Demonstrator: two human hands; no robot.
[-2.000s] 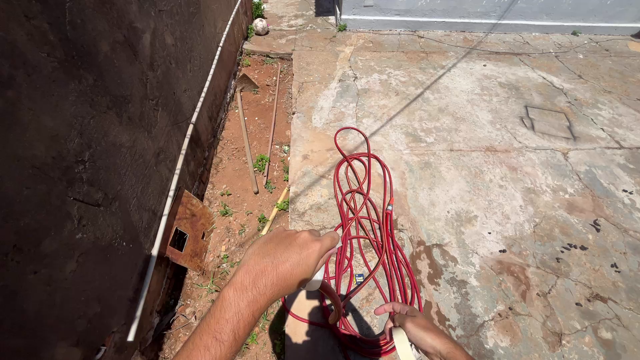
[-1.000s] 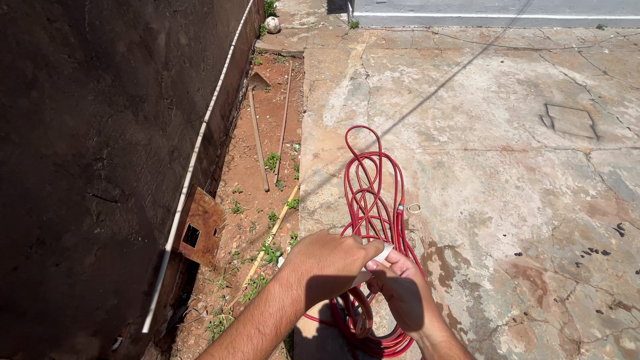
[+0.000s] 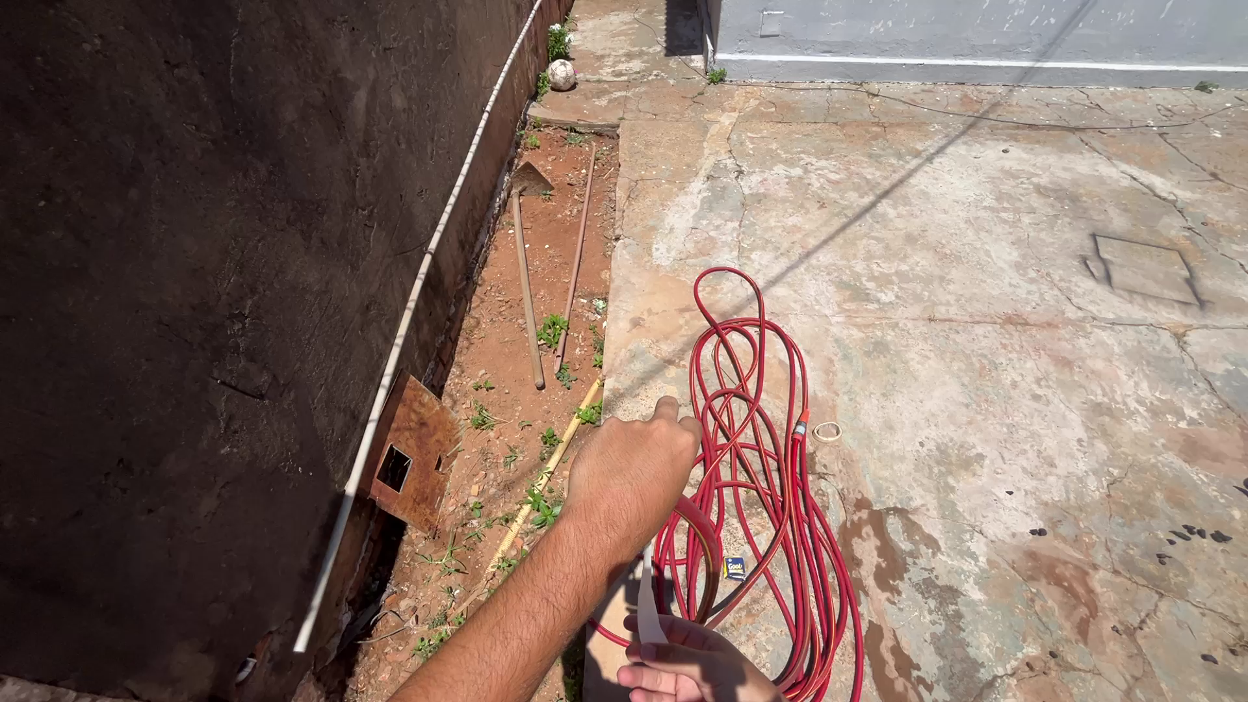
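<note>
A long red hose [image 3: 801, 507] lies in loose, overlapping loops on the concrete, with a grey and orange connector [image 3: 800, 427] on its right side. Above the near loops, my left hand [image 3: 634, 468] is closed palm down at a raised curve of the hose; its fingertips are mostly hidden. A thin white strip [image 3: 648, 595] hangs from beneath it to my right hand [image 3: 697, 663], whose fingers pinch the lower end. Right of the connector lies a pale ring [image 3: 827, 431]. A small blue and yellow packet [image 3: 734, 568] rests among the loops.
Left of the concrete, a red soil strip holds a hoe [image 3: 526, 283], a thin pole [image 3: 577, 253], a yellow pole [image 3: 546, 478] and weeds. A rusty metal plate [image 3: 414, 453] and a white pipe [image 3: 390, 370] lean along the dark wall. A ball [image 3: 562, 75] lies farther back.
My hands were together around something white one second ago; now they are apart, with the white strip between them. My right hand is lower and nearer the bottom edge.
</note>
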